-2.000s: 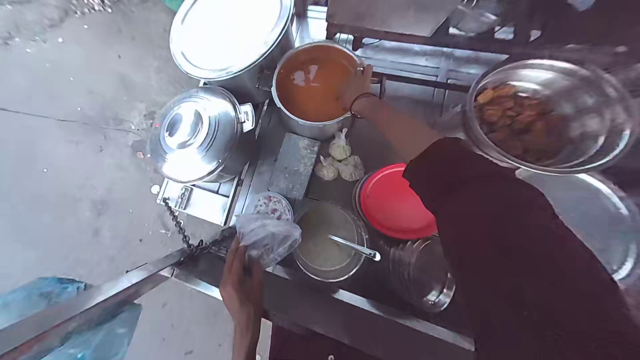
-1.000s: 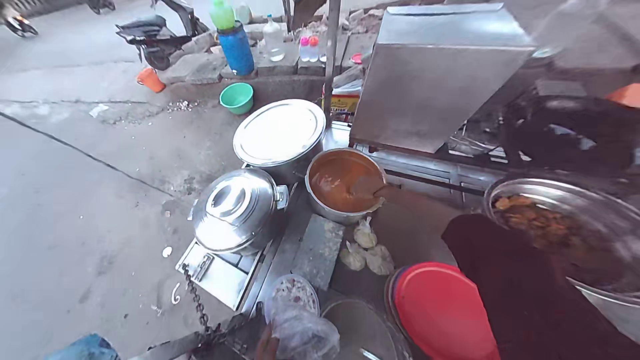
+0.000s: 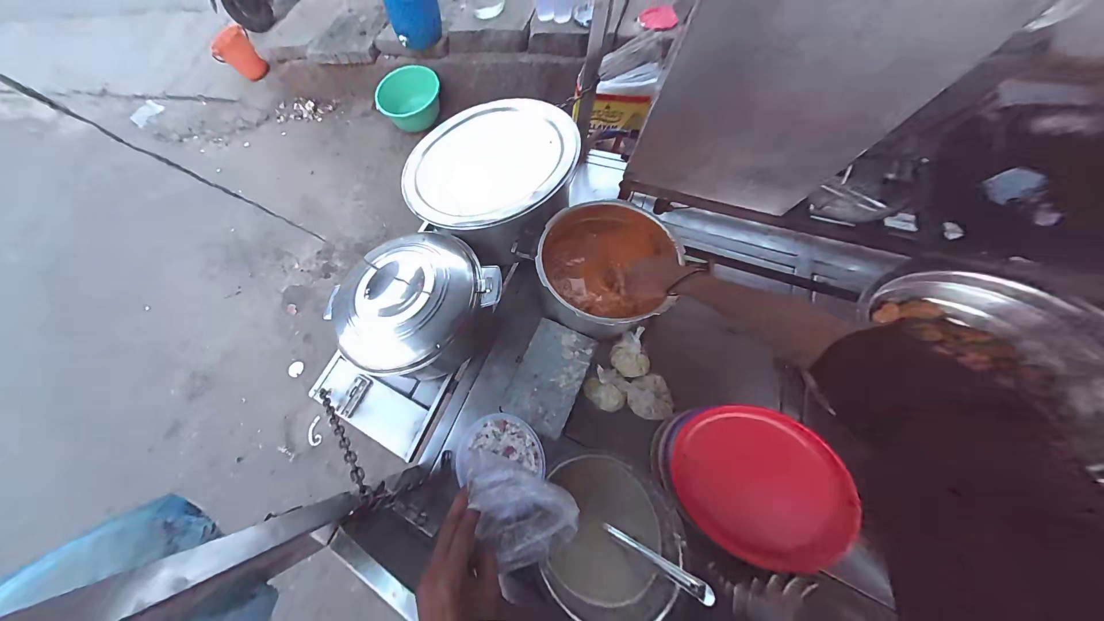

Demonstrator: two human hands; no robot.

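Observation:
A clear plastic bag point(image 3: 522, 513) is pinched in my left hand point(image 3: 461, 561), beside a small tub of chopped onion mix point(image 3: 502, 442) and a bowl of pale liquid point(image 3: 604, 526) with a metal spoon point(image 3: 660, 565) in it. My right hand point(image 3: 653, 283), blurred, is over the orange-brown gravy point(image 3: 595, 250) inside a steel pot point(image 3: 604, 323). Its fingers and anything they hold are hidden or too blurred to tell. Several knotted bags of pale food point(image 3: 630, 355) lie just below the pot, next to a flat grey slab point(image 3: 549, 377).
Two lidded steel pots, one tall point(image 3: 492, 164) and one domed point(image 3: 397, 302), stand to the left. Red plates point(image 3: 763, 487) are stacked near my right arm. A large steel bowl of fried pieces point(image 3: 957, 289) is at the right. A chain point(image 3: 349, 444) hangs at the cart's edge.
My right hand has moved from the gravy pot's rim to over the gravy inside. The left hand still holds the plastic bag. The view has shifted.

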